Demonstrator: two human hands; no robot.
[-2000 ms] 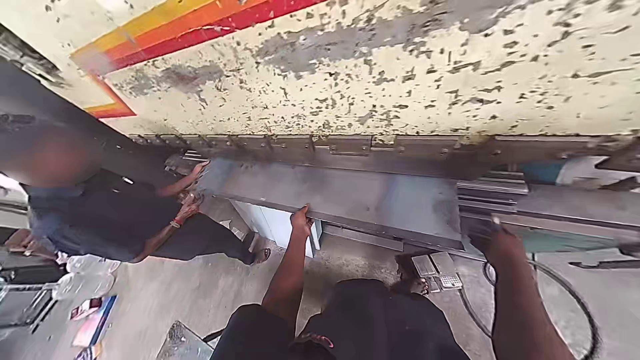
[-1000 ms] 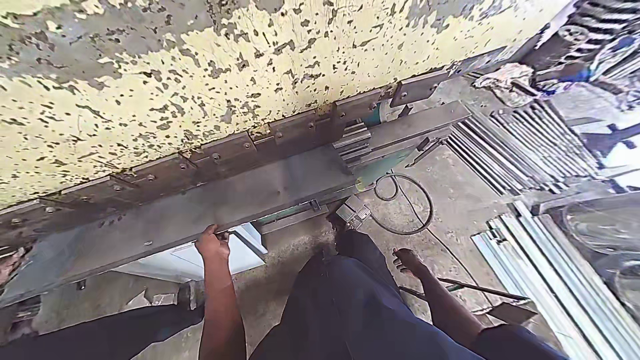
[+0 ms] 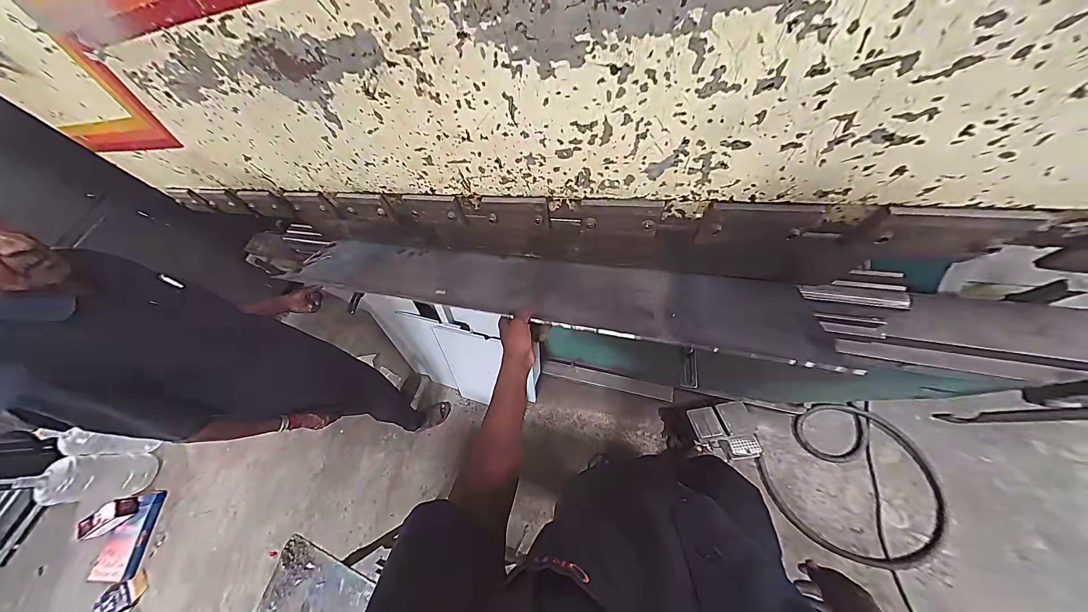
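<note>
A long sheet of grey metal (image 3: pixel 595 297) lies along the bed of a press brake, beneath its row of bolted clamps (image 3: pixel 510 212). My left hand (image 3: pixel 518 336) grips the sheet's near edge around its middle. Low at the right, my right hand (image 3: pixel 833 586) hangs beside my body, away from the sheet; its fingers are partly cut off by the frame's bottom edge. A co-worker (image 3: pixel 170 340) stands at the left, one hand (image 3: pixel 302 299) at the sheet's left end.
A foot pedal box (image 3: pixel 722 429) with a looping black cable (image 3: pixel 935 510) rests on the floor. Narrow metal bars (image 3: pixel 858 297) lie at the bed's right. White panels (image 3: pixel 459 357) stand under the sheet. Clear plastic bottles (image 3: pixel 93 476) are at the lower left.
The view has swung right and back left. My right hand, near the sheet's right end two seconds ago, is now low by my side. My left hand stays on the near edge.
</note>
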